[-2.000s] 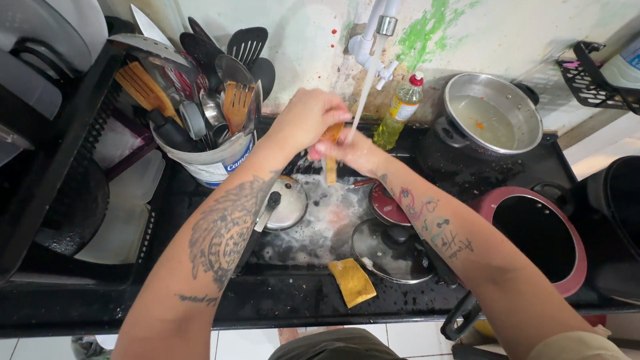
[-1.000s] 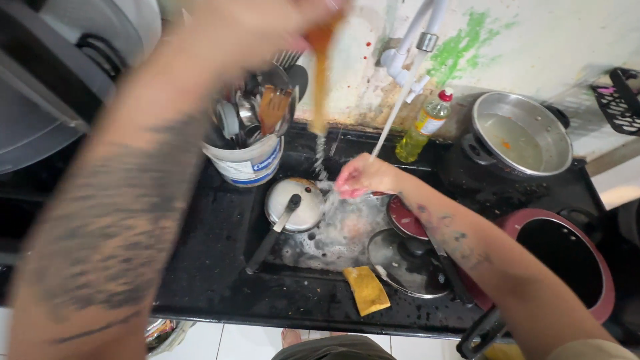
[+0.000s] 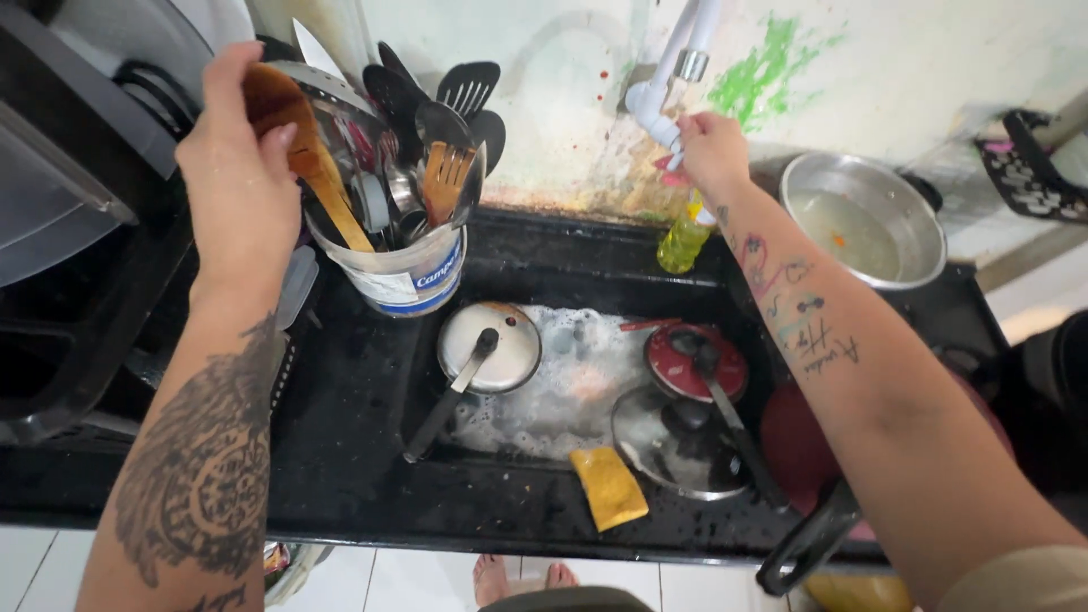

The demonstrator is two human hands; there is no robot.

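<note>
My left hand (image 3: pixel 246 161) holds a wooden spoon (image 3: pixel 319 170) by its bowl end, the handle pointing down into a plastic bucket (image 3: pixel 387 280) of utensils. Slotted black turners, a wooden fork-shaped spatula (image 3: pixel 448 180) and metal ladles stand in that bucket. My right hand (image 3: pixel 712 153) is on the white faucet (image 3: pixel 659 119) at the wall, its fingers around the small lever; no stream of water shows. Below, the sink holds foamy water (image 3: pixel 578 374), a round metal lid with a black handle (image 3: pixel 490 347), a red lid (image 3: pixel 693 374) and a glass lid (image 3: pixel 671 450).
A yellow sponge (image 3: pixel 608 489) lies on the sink's front edge. A bottle of yellow-green dish soap (image 3: pixel 682 245) stands behind my right forearm. At right are an aluminum pot with cloudy water (image 3: pixel 858 221) and a dark red pan (image 3: pixel 799 442). A dish rack (image 3: pixel 68 374) stands at left.
My left hand has moved from over the sink to the utensil bucket with the wooden spoon. My right hand has risen from the sink to the faucet. The water stream seen before no longer shows.
</note>
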